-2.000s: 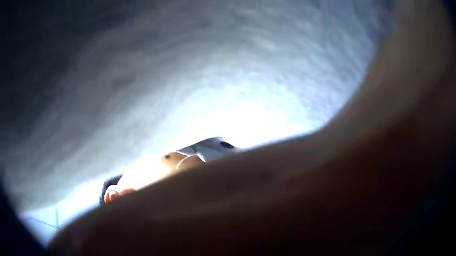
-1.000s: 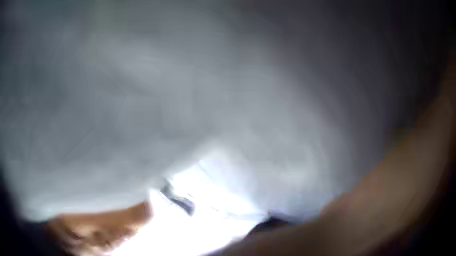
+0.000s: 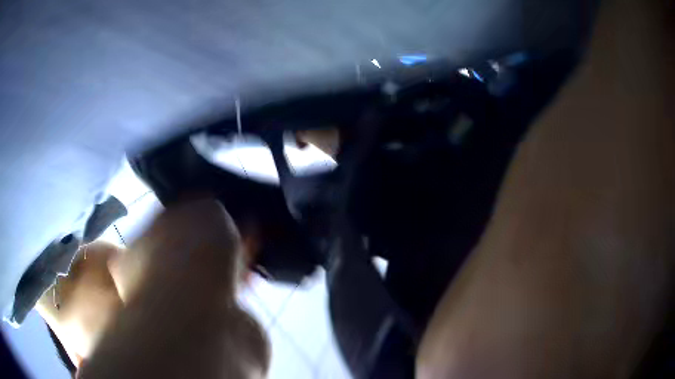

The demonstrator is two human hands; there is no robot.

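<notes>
Black curved gear (image 3: 307, 200), with bands and openings, lies very close across the middle of the head view. A blurred, skin-coloured shape like a hand (image 3: 196, 296) stands at lower left, its upper end against the black gear; whether it grips it is unclear. A second large skin-coloured shape, hand or forearm (image 3: 562, 244), fills the right side beside the gear. I cannot tell surely which is my left or right hand. Fingertips are hidden or blurred.
Pale grey-blue cloth (image 3: 185, 59) covers the top and left. At lower left are a grey collar-like edge (image 3: 48, 270) and bare skin (image 3: 89, 281). Small blue and white spots show at the upper right. Bright white background shows through gaps.
The black gear has come into view across the middle. The cloth has shifted upward and left. A skin-coloured shape now shows large at lower left, and the one at right fills more of the side.
</notes>
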